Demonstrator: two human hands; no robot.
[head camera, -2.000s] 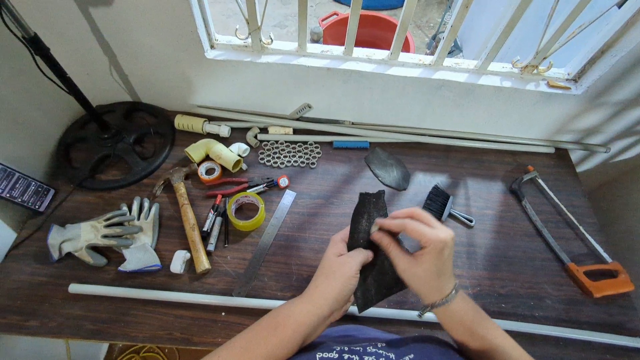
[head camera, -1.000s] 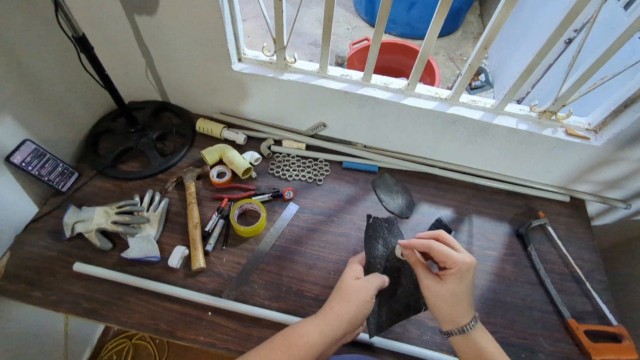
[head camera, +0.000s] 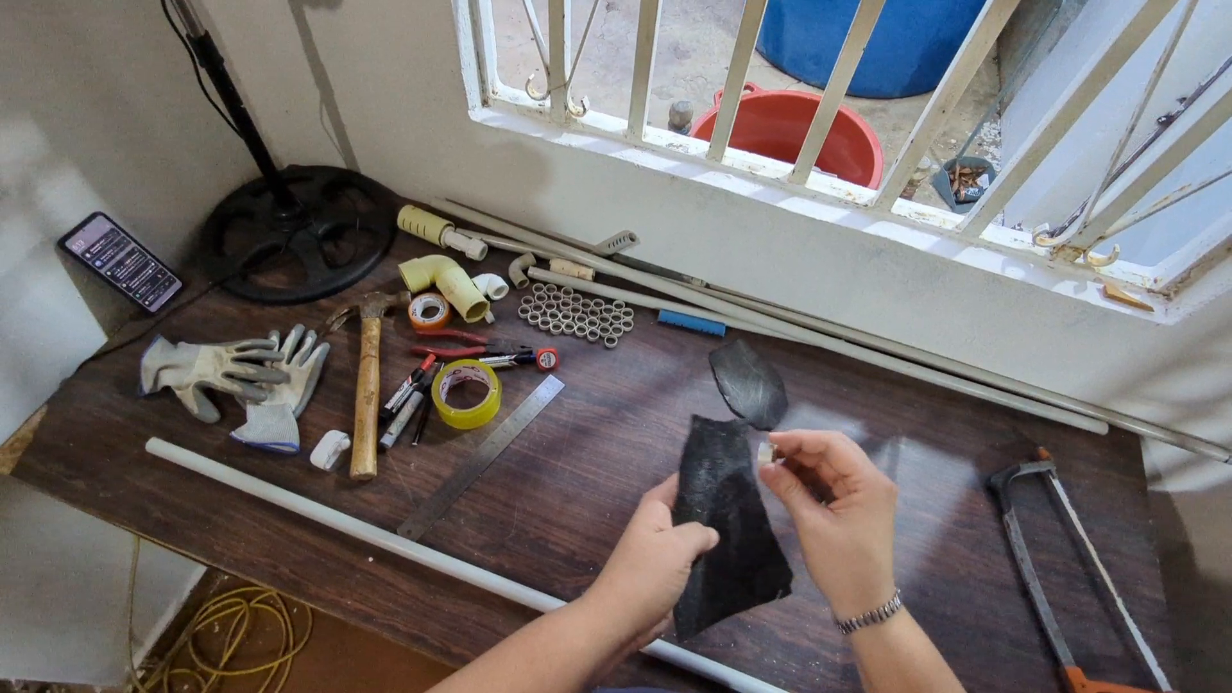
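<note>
My left hand (head camera: 664, 553) holds a piece of black sandpaper (head camera: 727, 520) upright by its left edge, thumb on its face. Between the thumb and fingertips of my right hand (head camera: 833, 500) is a small cut pipe ring (head camera: 767, 452), just off the sheet's right edge. A second black piece (head camera: 749, 385) lies on the table behind the sheet. Similar pipe rings (head camera: 576, 313) stand grouped at the back of the table. A long white plastic pipe (head camera: 356, 525) runs along the front, passing behind my left forearm.
A hacksaw (head camera: 1035, 558) lies at the right. To the left are work gloves (head camera: 226, 371), a hammer (head camera: 367, 395), yellow tape (head camera: 467, 393), markers (head camera: 404, 399), pliers (head camera: 457, 344) and a steel ruler (head camera: 481, 457). Long pipes (head camera: 866, 346) lie along the wall below the barred window.
My right hand has moved off the face of the black sheet to its right side, and the ring in its fingertips now shows plainly. The view has shifted.
</note>
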